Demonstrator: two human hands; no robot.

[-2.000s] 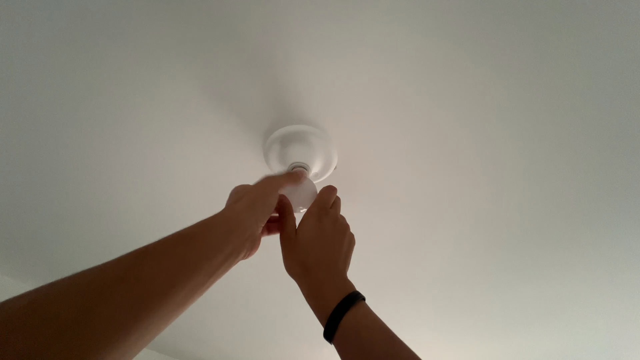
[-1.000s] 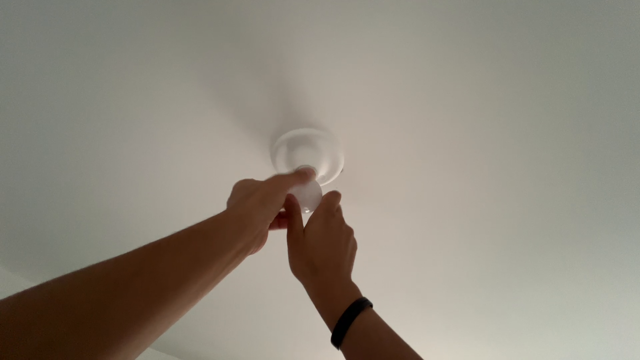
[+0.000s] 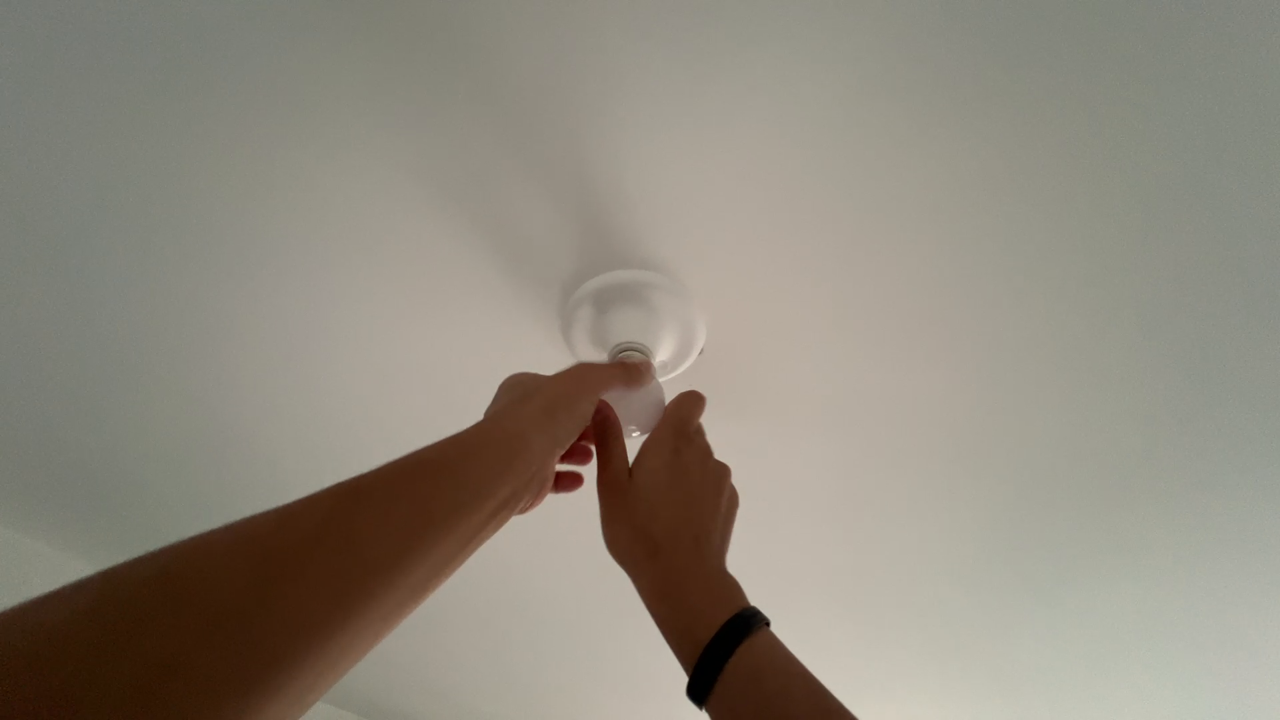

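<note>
A white light bulb hangs below a round white ceiling lampholder, with its neck at the socket. My left hand grips the bulb near its neck, thumb across the near side; its other fingers are partly hidden behind the bulb and my right hand. From below, my right hand is at the bulb's lower part, thumb on the left and fingers on the right. Whether its fingertips press on the glass cannot be made out. A black band is around my right wrist.
The pale ceiling surrounds the lampholder, and shadows fall on it above the fixture. Part of an edge between ceiling and wall shows at the lower left.
My left thumb has shifted slightly on the bulb, and the socket's rim, covered one second ago, shows again. Both hands stay at the bulb.
</note>
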